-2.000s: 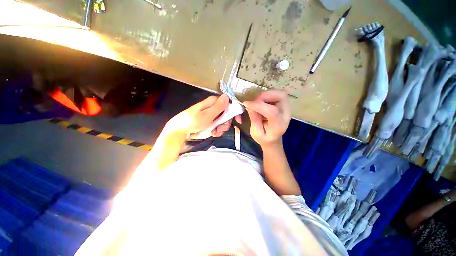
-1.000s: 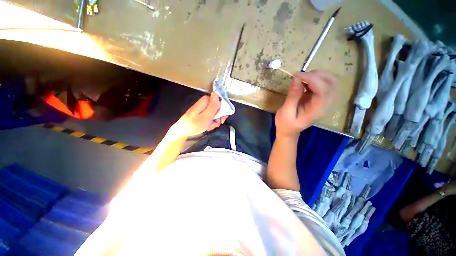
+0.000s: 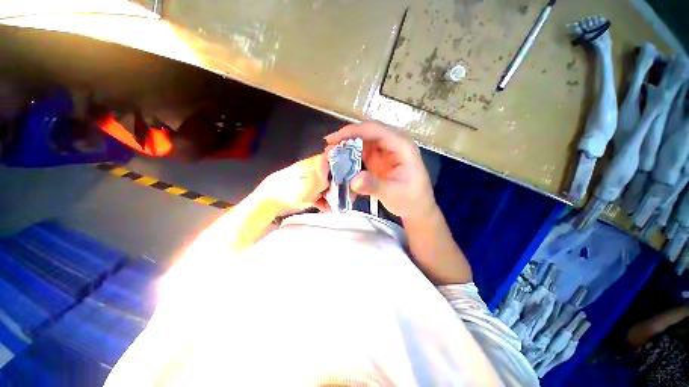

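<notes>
A grey-white handle unit (image 3: 345, 170) is held upright above my lap, its oval grey face with a pale scalloped rim turned toward me. My left hand (image 3: 306, 181) grips it from the left. My right hand (image 3: 393, 170) curls around its right side, with fingers over the top and the thumb at the face. Any small part in the right fingertips cannot be seen. The rest of the unit is hidden by the hands. On the bench (image 3: 302, 45) lie a small white cap (image 3: 455, 72) and a slim pen-like tool (image 3: 526, 45).
A single handle unit (image 3: 600, 106) lies at the bench right, beside a pile of several units (image 3: 650, 136). Below is a blue bin (image 3: 604, 283) with a clear liner and more units. Blue crates (image 3: 60, 280) stand at left. Another person's arm (image 3: 661, 323) shows at lower right.
My right hand has moved from over the bench back to the unit and now touches it. The unit's face has turned toward me. The view has shifted, so the bench things sit higher and further right.
</notes>
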